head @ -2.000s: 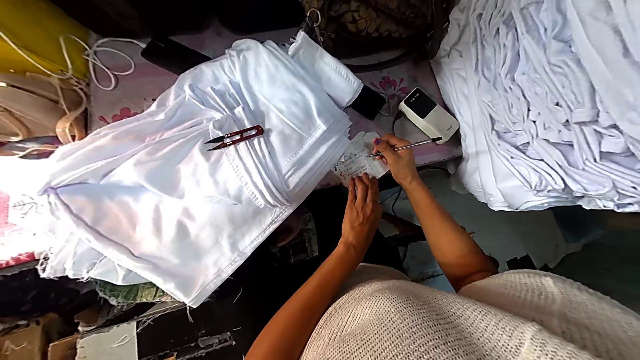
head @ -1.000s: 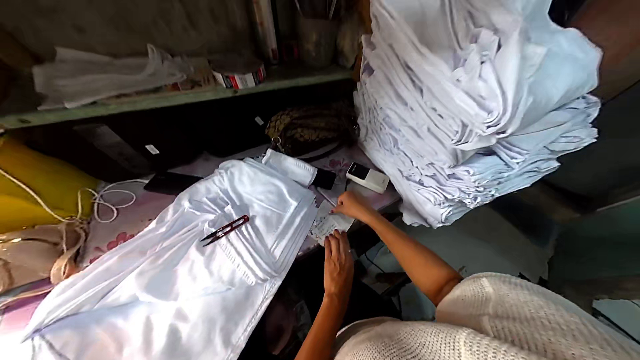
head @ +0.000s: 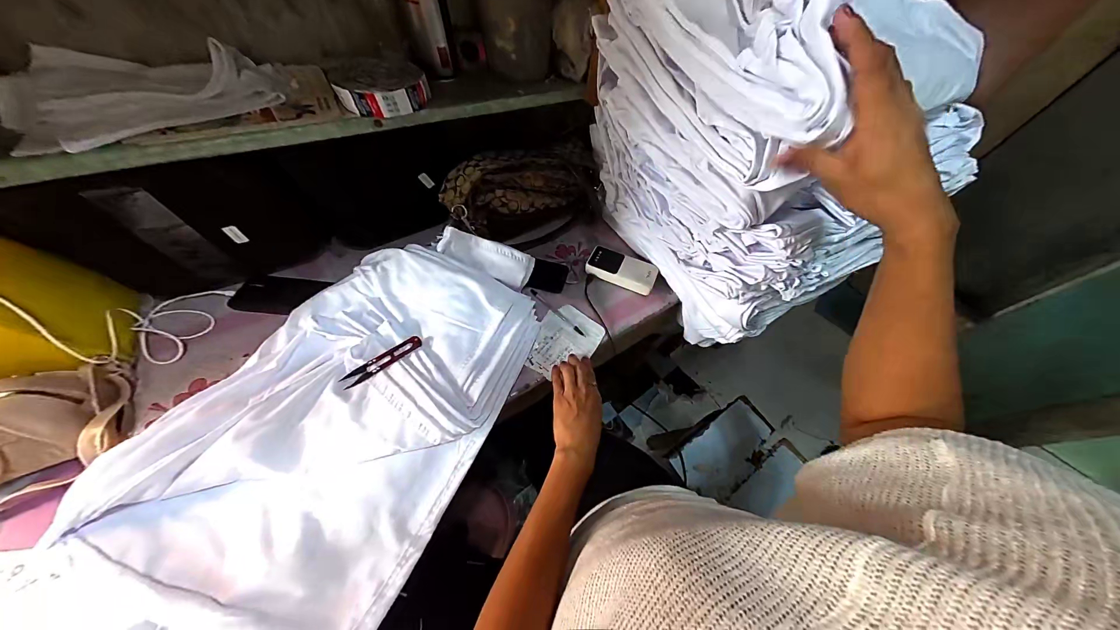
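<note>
My left hand [head: 577, 407] rests with its fingertips on a small written paper [head: 564, 343] at the table edge, and a pen [head: 557, 312] lies across that paper. My right hand [head: 875, 144] is raised at the upper right, fingers spread, against a tall stack of folded white cloth [head: 691, 157]; whether it grips a layer is unclear. Left of the paper, more white fabric pieces [head: 437, 350] lie in layers, with dark red thread snips [head: 381, 362] on top. A small white device with a dark display [head: 622, 269] sits between the paper and the stack.
A patterned bag [head: 516, 192] stands behind the fabric. A dark phone-like object [head: 276, 295], white cord [head: 179, 328] and yellow bag [head: 61, 306] are at the left. A shelf [head: 306, 129] with plastic and a small box runs above. Clutter lies on the floor below the table edge.
My right hand has let go of the pen, which now lies on the paper, and has moved up and right to the cloth stack. My left hand remains at the paper. The view has tilted up.
</note>
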